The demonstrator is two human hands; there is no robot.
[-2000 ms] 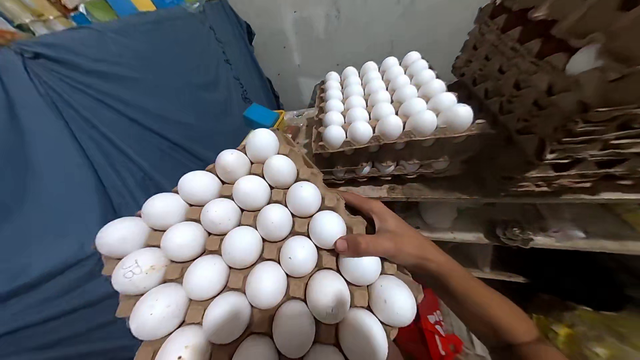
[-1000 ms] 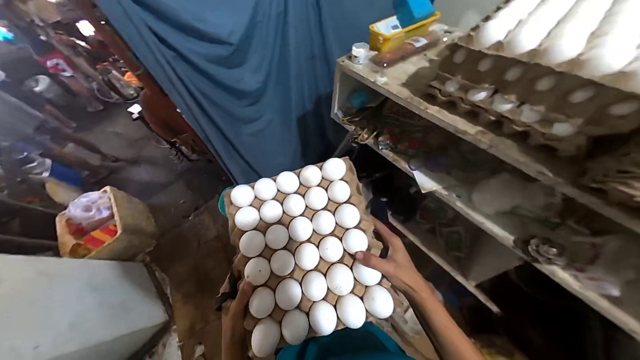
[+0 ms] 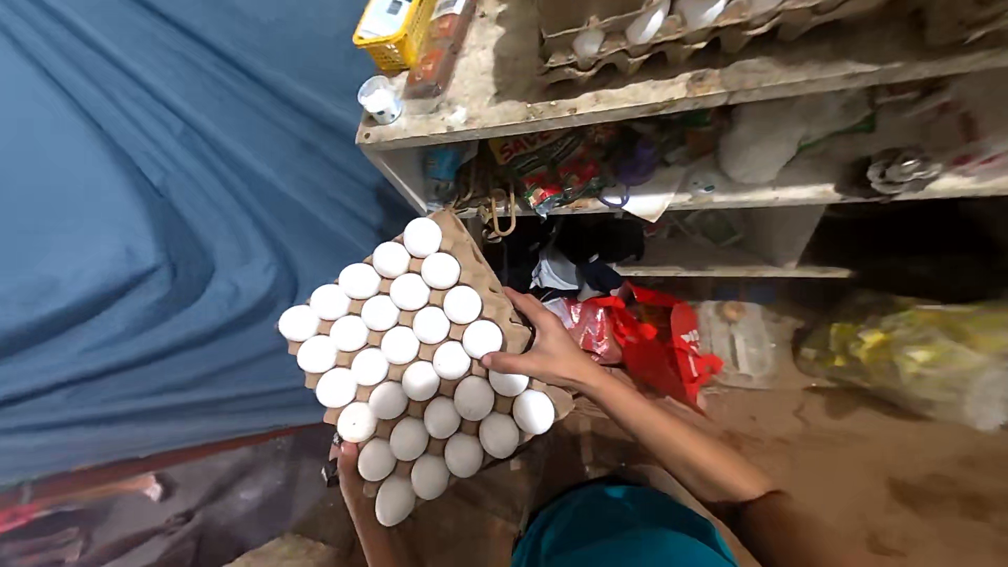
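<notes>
Rows of white eggs [image 3: 400, 344] fill a brown pulp egg tray [image 3: 472, 256], which both my hands hold in front of my body, turned at an angle. My right hand [image 3: 547, 342] grips its right edge, with the thumb on top beside an egg and the fingers at the side. My left hand [image 3: 350, 472] holds the lower left edge; most of its fingers are hidden beneath the tray. Other pulp trays with eggs [image 3: 587, 47] rest on the shelf top above and to the right.
A worn shelf unit [image 3: 677, 98] crosses the upper right, holding a yellow basket [image 3: 398, 35], a white cup [image 3: 380, 100] and packets [image 3: 551, 169]. A blue cloth [image 3: 142, 220] hangs on the left. Red plastic bags [image 3: 669, 346] and a filled translucent bag [image 3: 913, 354] lie below the shelves.
The view has swung back right toward the shelves. The held tray has turned from nearly straight one second ago to a slant, with both hands still on it.
</notes>
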